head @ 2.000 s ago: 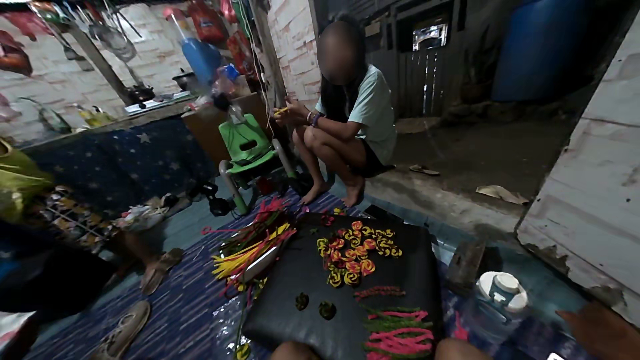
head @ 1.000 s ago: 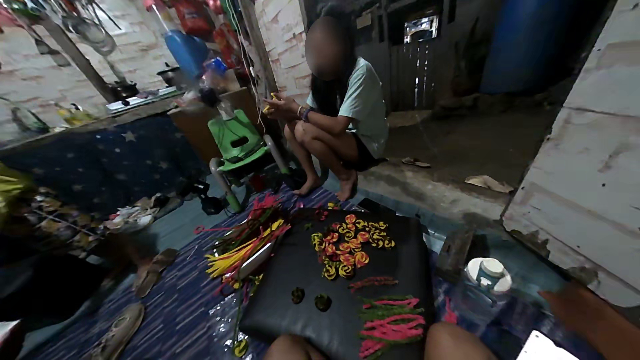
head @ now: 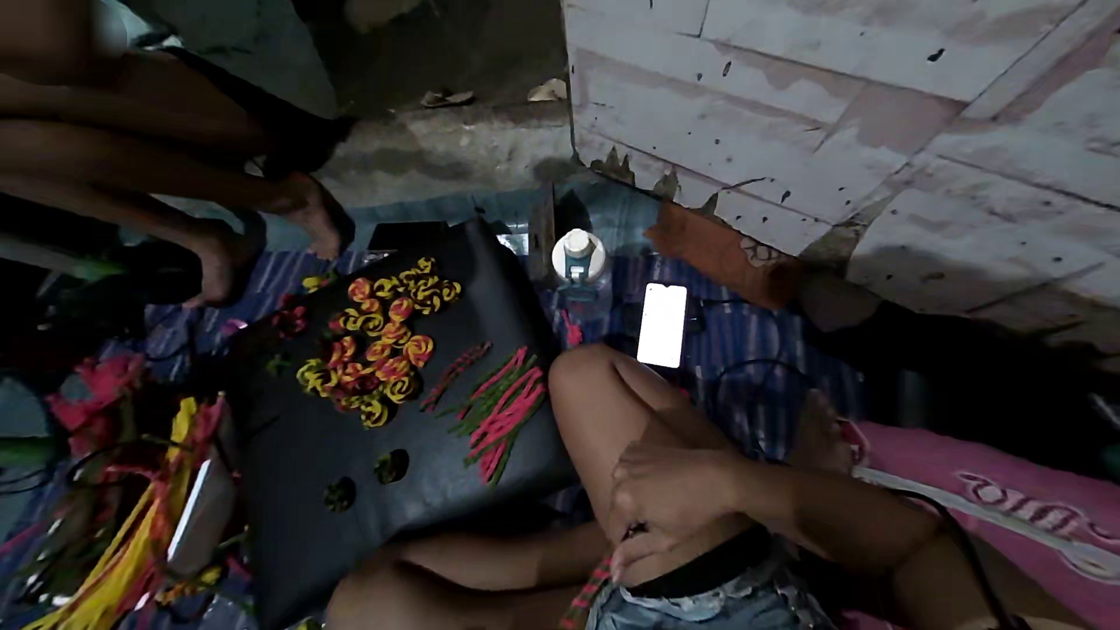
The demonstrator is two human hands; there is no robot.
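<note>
My right hand [head: 652, 494] rests by my raised knee, its fingers closed on a twisted red-and-green strand [head: 586, 595] that hangs below them. My left hand is not visible. Beside my legs lies a black padded board or cushion [head: 455, 490]. On it is a cluster of coiled yellow, orange and red rosettes [head: 385, 341]. Right of the rosettes lie a dark red twisted strand [head: 455, 376] and a bundle of pink and green twisted strands [head: 503, 411]. Two small dark green coils [head: 391, 466] [head: 339, 494] sit nearer to me.
Loose yellow strands [head: 131, 551] and pink strands [head: 96, 394] lie at the left. A phone with a lit screen [head: 662, 325] and a white-lidded container [head: 579, 254] are beyond my knee. A person's bare feet [head: 214, 262] are at upper left; a pink cloth [head: 989, 490] is at right.
The view has swung down and to the right. My right hand with the strand and the whole phone are now in sight; the green chair has left the view.
</note>
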